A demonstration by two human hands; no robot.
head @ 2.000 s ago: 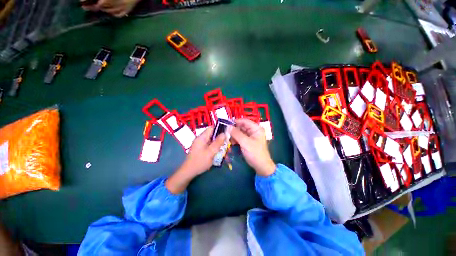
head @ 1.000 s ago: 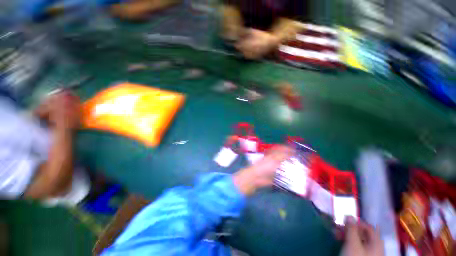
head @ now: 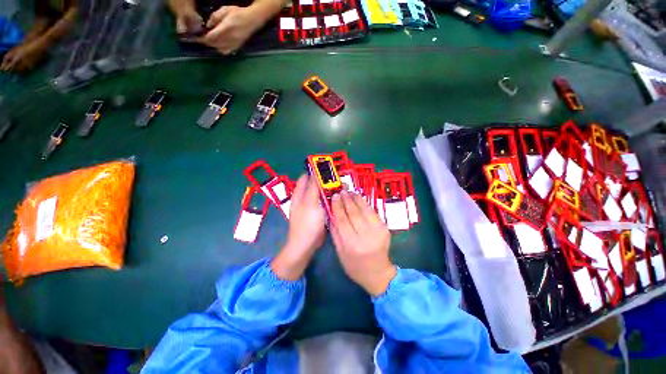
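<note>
My left hand [head: 307, 219] and my right hand [head: 356, 232] hold a phone with a red housing [head: 326, 174] between them, its yellow-orange ring and dark screen facing up. My right fingers lie over its lower half. Both hands are over the bench's middle. Red front housings with white lower halves lie fanned behind and beside my hands, such as one at the right [head: 395, 201] and one at the left [head: 250, 218]. My hands hide part of the pile.
An orange bag [head: 73, 219] lies left. A black tray [head: 544, 292] with a heap of red housings is at the right. Dark phone bodies [head: 216, 109] form a row at the back, beside a red phone [head: 323, 95]. Another person's hands [head: 232, 28] are beyond.
The view has swung back to the right and steadied. Both hands have come together on a red-housed phone; one second ago they were apart. Two seconds ago they held a dark phone body.
</note>
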